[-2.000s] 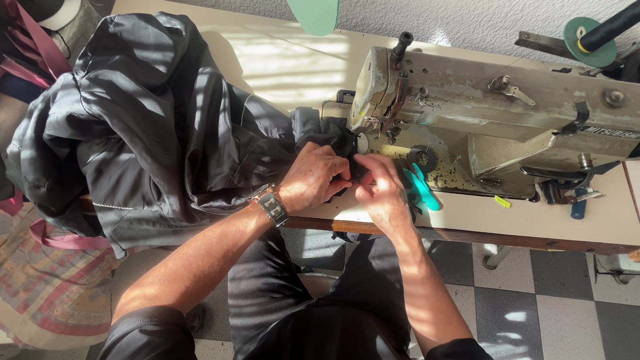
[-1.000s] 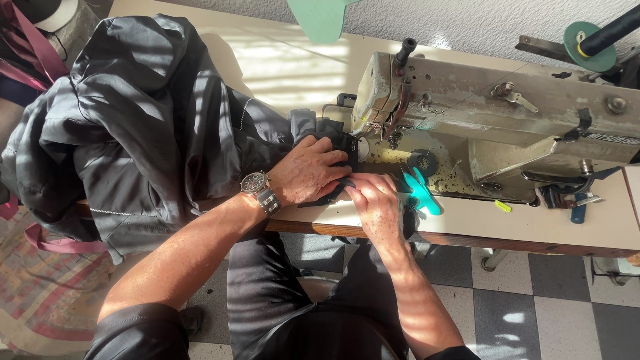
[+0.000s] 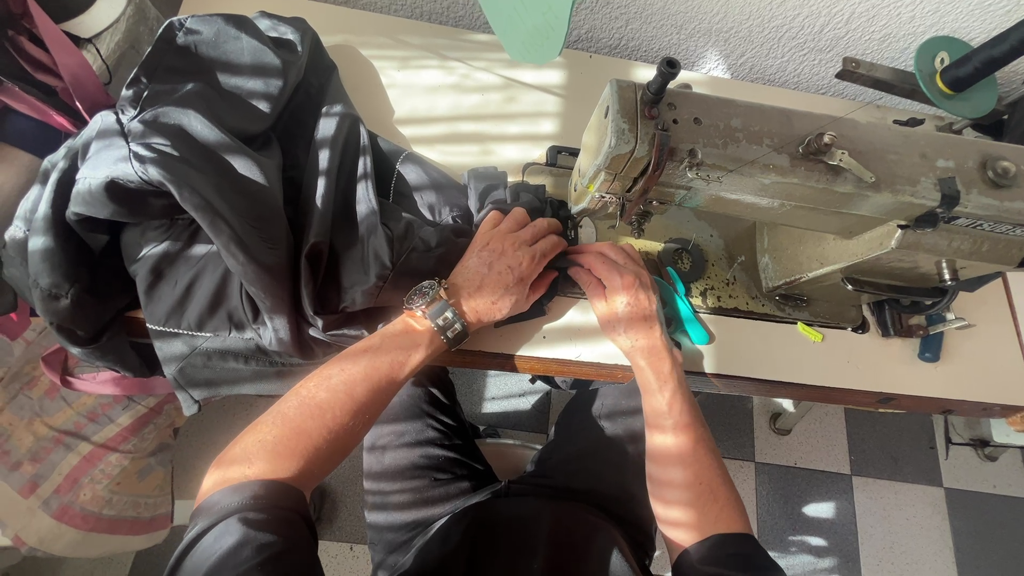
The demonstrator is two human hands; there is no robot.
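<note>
A dark grey garment point(image 3: 264, 176) lies in folds over the left of the sewing table, its right end bunched beside the needle area of an industrial sewing machine point(image 3: 800, 168). My left hand point(image 3: 504, 268), with a watch on the wrist, presses flat on that bunched end, fingers bent over the cloth. Close at its right, my right hand point(image 3: 616, 292) pinches the fabric edge between thumb and fingers just in front of the machine head. The needle and presser foot are mostly hidden. Turquoise-handled snips point(image 3: 684, 312) lie on the table, right beside my right hand.
A black ring-shaped part point(image 3: 682, 258) rests on the machine bed. Farther right are a small yellow-green piece point(image 3: 810, 332) and a blue-handled tool point(image 3: 931, 340). A thread spool point(image 3: 976, 68) stands at upper right. The wooden table edge point(image 3: 800, 392) runs above my lap.
From two seconds ago, my left hand has flattened out over the cloth and turned. My right hand stays close by at the fabric edge.
</note>
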